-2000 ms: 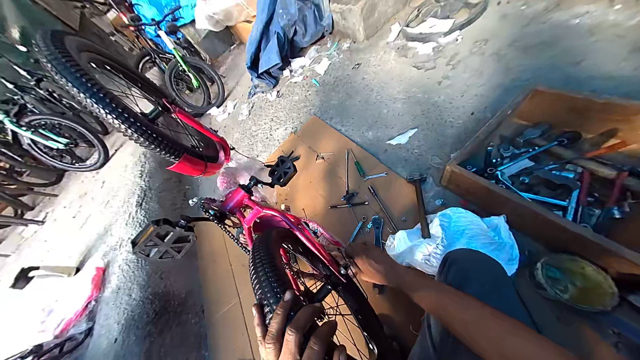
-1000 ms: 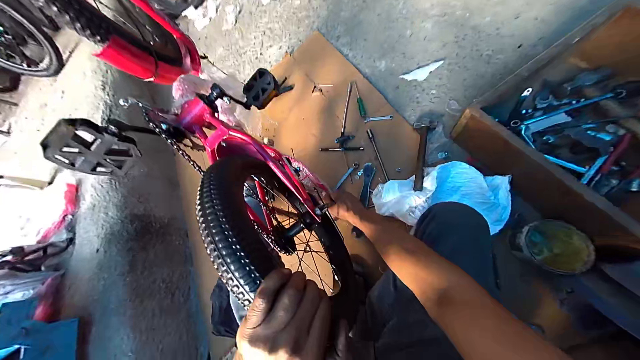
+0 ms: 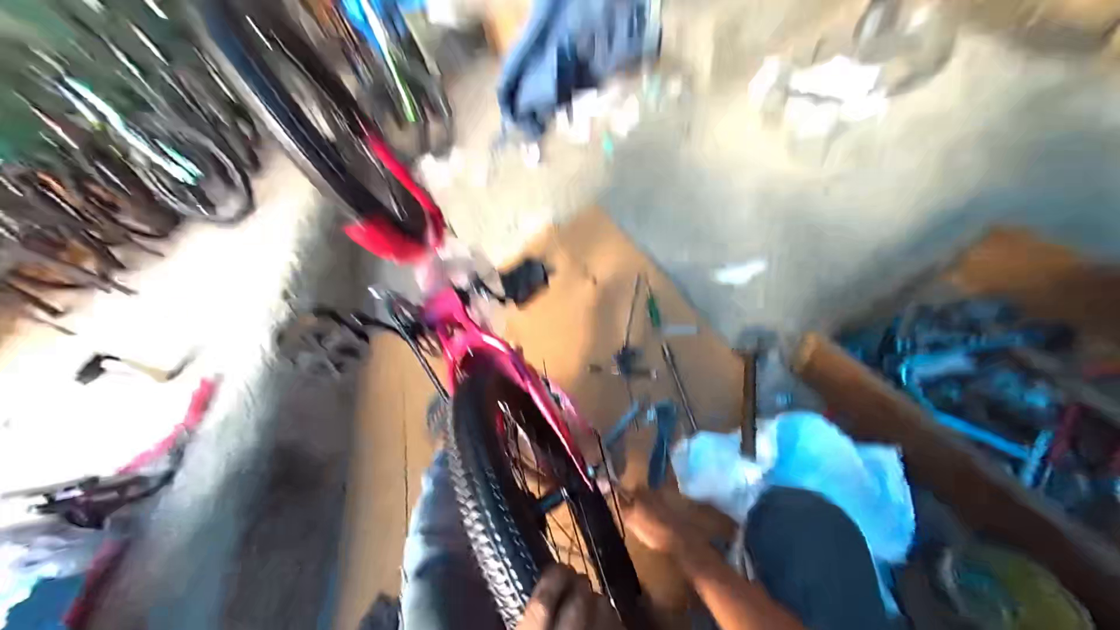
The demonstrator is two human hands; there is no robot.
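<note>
A pink bicycle frame (image 3: 477,337) runs down the middle of the blurred view, its knobby tire (image 3: 494,516) nearest me. My left hand (image 3: 569,599) is at the bottom edge against this tire, partly cut off; its fingers are bent over the rubber. Right of the wheel, my right hand (image 3: 652,521) is at the frame's rear end near the hub; blur and the frame hide what its fingers hold. A black pedal (image 3: 525,280) and another pedal (image 3: 324,343) stick out on either side of the frame. The other wheel (image 3: 324,114) is at the upper left.
Cardboard (image 3: 569,262) lies under the bicycle, with a green-handled screwdriver (image 3: 653,308), other tools and a hammer (image 3: 750,394). Beside my knee is a white plastic bag (image 3: 814,464). A wooden toolbox (image 3: 927,446) stands at right, a round container (image 3: 1015,586) below it. More bicycles (image 3: 184,166) stand upper left.
The view has swung, and the bicycle sits farther right in it. My left hand stays on the tire but shows lower, at the image edge. My right hand remains near the hub.
</note>
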